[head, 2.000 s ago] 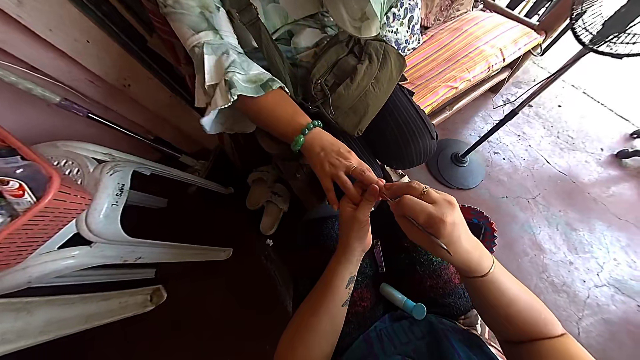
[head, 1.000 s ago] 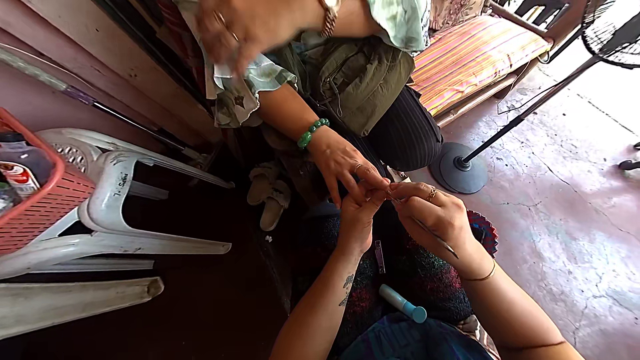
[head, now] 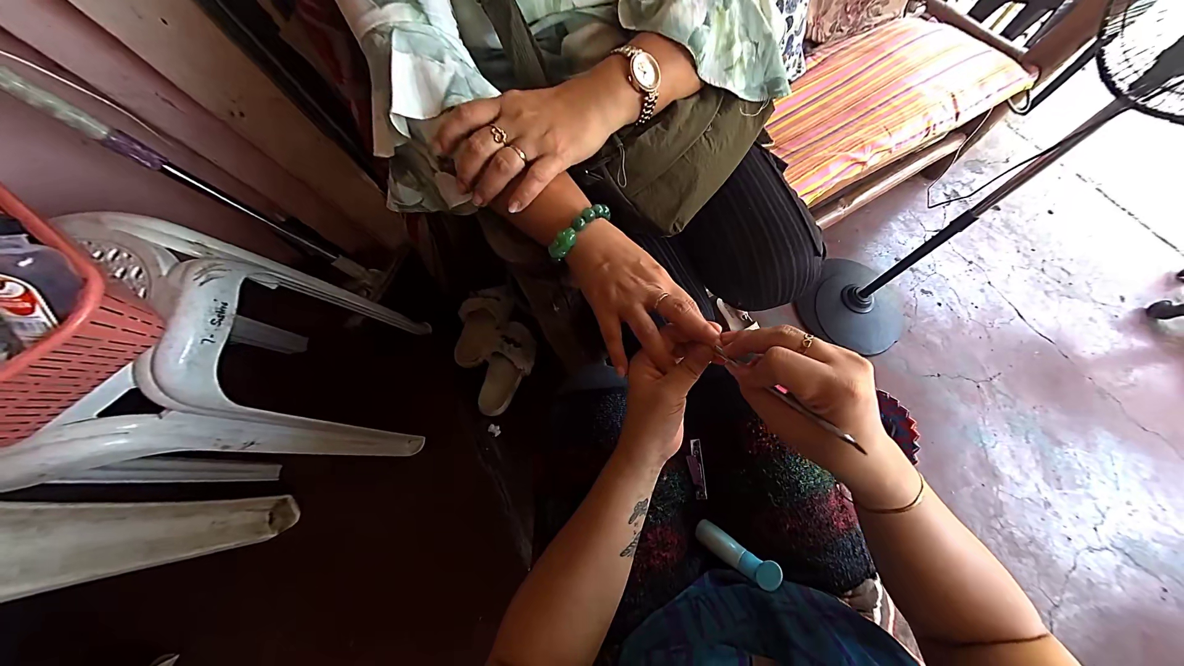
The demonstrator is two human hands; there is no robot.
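Observation:
My left hand (head: 661,398) grips a finger of another person's hand (head: 634,282), which wears a green bead bracelet (head: 579,231). In my right hand (head: 814,388) is a slim metal manicure tool (head: 814,418), its working end at that person's fingertip and its other end pointing back toward my wrist. The person's other hand (head: 532,143), with rings and a wristwatch (head: 643,74), rests on their own forearm. A light blue capped tube (head: 738,553) and a small narrow packet (head: 696,469) lie on the dark patterned cloth over my lap.
White plastic chairs (head: 199,342) stand at the left, with a red plastic basket (head: 83,333) of bottles. A pair of slippers (head: 495,351) lies on the dark floor. To the right are a striped cushion (head: 902,102) on a bench and the round base of a stand fan (head: 849,305).
The other person's watch-wearing hand, blurred and raised one second ago, has come down onto their forearm. My hands have stayed at the held finger with the tool.

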